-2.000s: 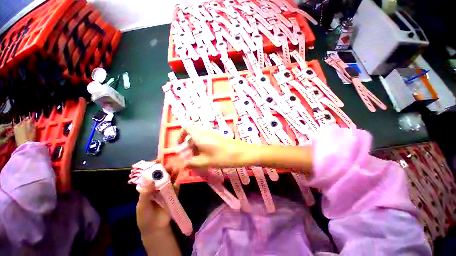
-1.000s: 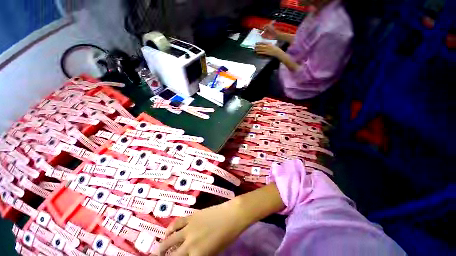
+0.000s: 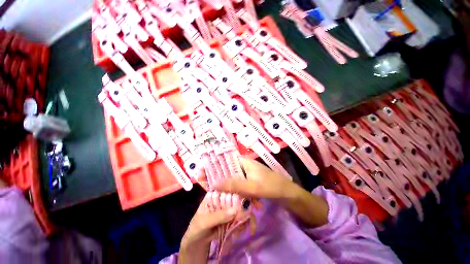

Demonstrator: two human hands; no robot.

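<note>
A small bundle of pink-strapped smartwatches (image 3: 221, 160) is held upright at the near edge of the red compartment tray (image 3: 141, 188). My left hand (image 3: 203, 221) grips the bundle low down, with one dark round sensor window showing beside its fingers. My right hand (image 3: 263, 180) is just above it, its fingers closed across the straps. The fingertips of both hands are partly hidden by the straps. Other watches (image 3: 234, 108) lie back up in the tray, straps slanting towards me.
A second red tray of watches (image 3: 170, 10) is behind, another (image 3: 368, 149) at lower right. A white bottle (image 3: 46, 126) and small loose parts (image 3: 57, 165) lie left. Watches (image 3: 330, 44), an open box (image 3: 391, 20) and crumpled clear film (image 3: 389, 66) are at right. A person's sleeve (image 3: 23, 227) is lower left.
The view has swung back left from the right side of the bench. My left hand is visible again, and both hands are now together on a watch bundle.
</note>
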